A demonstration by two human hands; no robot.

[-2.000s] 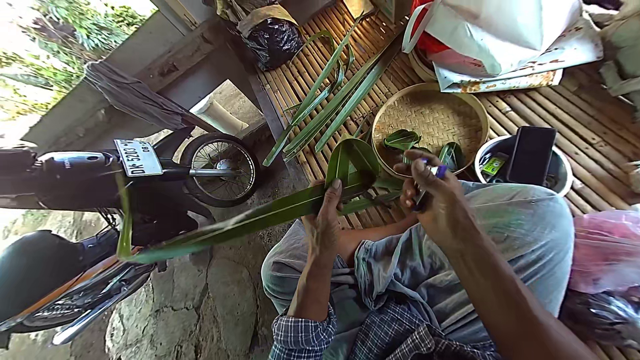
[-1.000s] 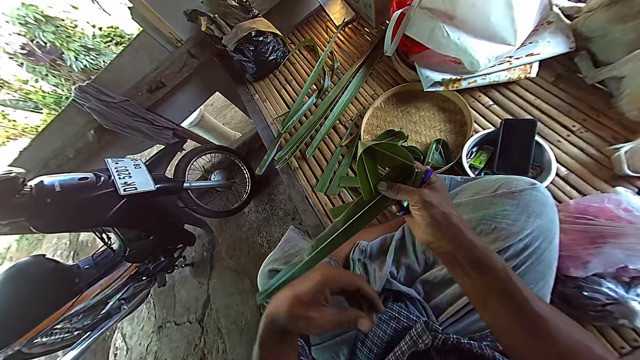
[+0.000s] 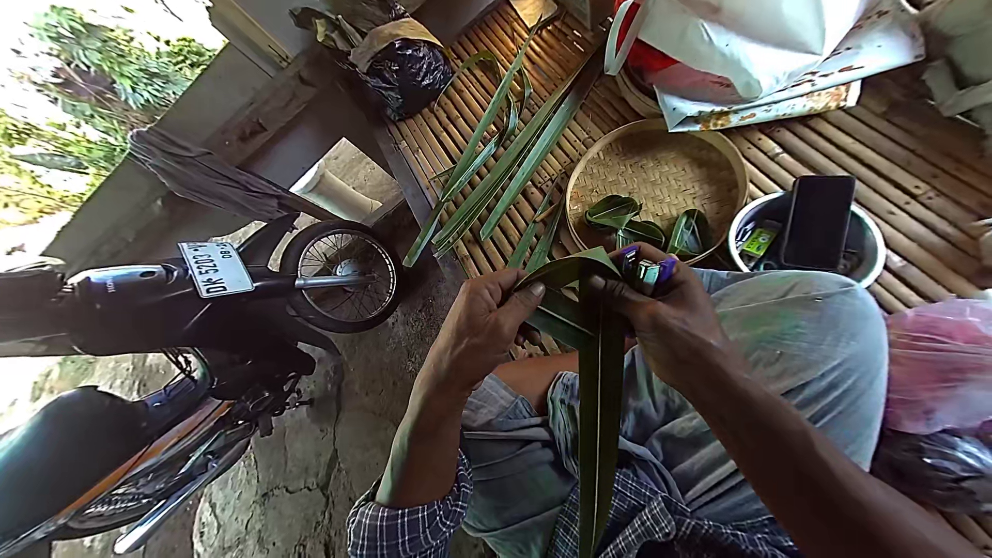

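Note:
A long green palm leaf strip is folded into a loop at its top, and its free end hangs down over my lap. My left hand pinches the left side of the fold between thumb and fingers. On the right side, my right hand holds the fold with its thumb and also a small purple stapler, partly covered by the fingers. Beyond the hands, a round woven bamboo tray holds several folded leaf pieces. Long leaf strips lie left of the tray.
A white bucket with a black smartphone across it stands right of the tray on the bamboo slat platform. White plastic bags lie behind. A pink bag is at the right, a motorcycle at the left.
My left hand, off the leaf one second ago, now holds the fold. The strip's long end, which pointed left and then down-left, now hangs straight down.

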